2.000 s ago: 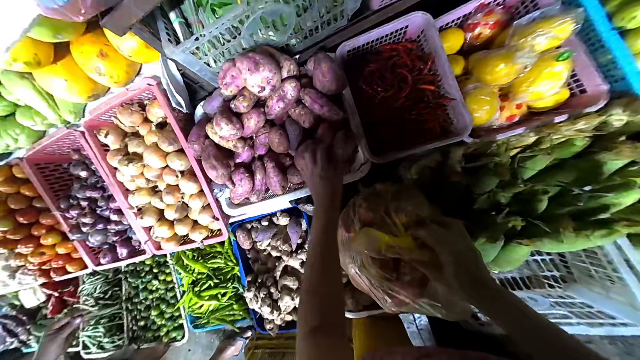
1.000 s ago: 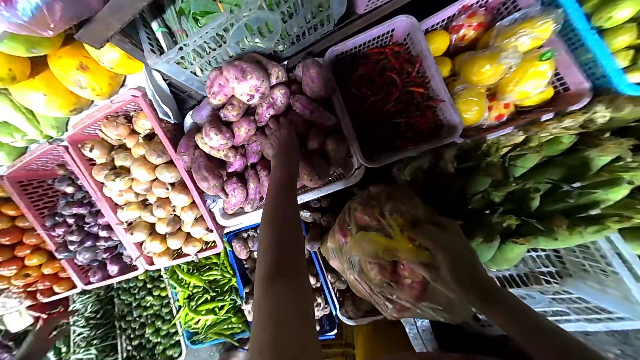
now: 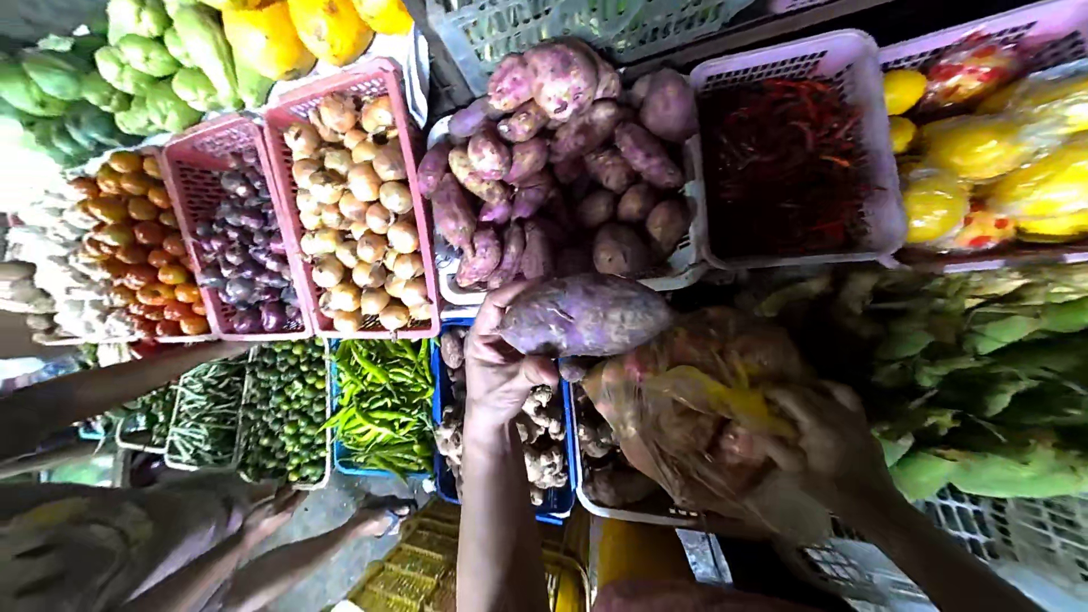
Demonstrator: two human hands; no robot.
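Observation:
A large purple sweet potato (image 3: 586, 314) is held in my left hand (image 3: 501, 365), its right end at the mouth of a clear plastic bag (image 3: 688, 408). Reddish tubers show through the bag, which my right hand (image 3: 824, 433) grips at its right side, by a yellow part. Just above my left hand, a white basket (image 3: 693, 263) holds a heap of purple sweet potatoes (image 3: 561, 85). Ginger roots (image 3: 544, 450) lie in a blue basket to the right of my left forearm and under it.
Red chillies (image 3: 782, 161) and bagged yellow fruit (image 3: 977, 149) are at upper right, leafy corn-like produce (image 3: 1003, 340) at right. Onions (image 3: 365, 204), shallots (image 3: 246, 238), tomatoes (image 3: 153, 246) and green chillies (image 3: 382, 408) lie left. Another person's arm (image 3: 110, 391) reaches in from the left edge.
My left hand has come away from the sweet potato heap, down to beside the bag, and now holds a large sweet potato. My right hand still grips the bag. The view has shifted left.

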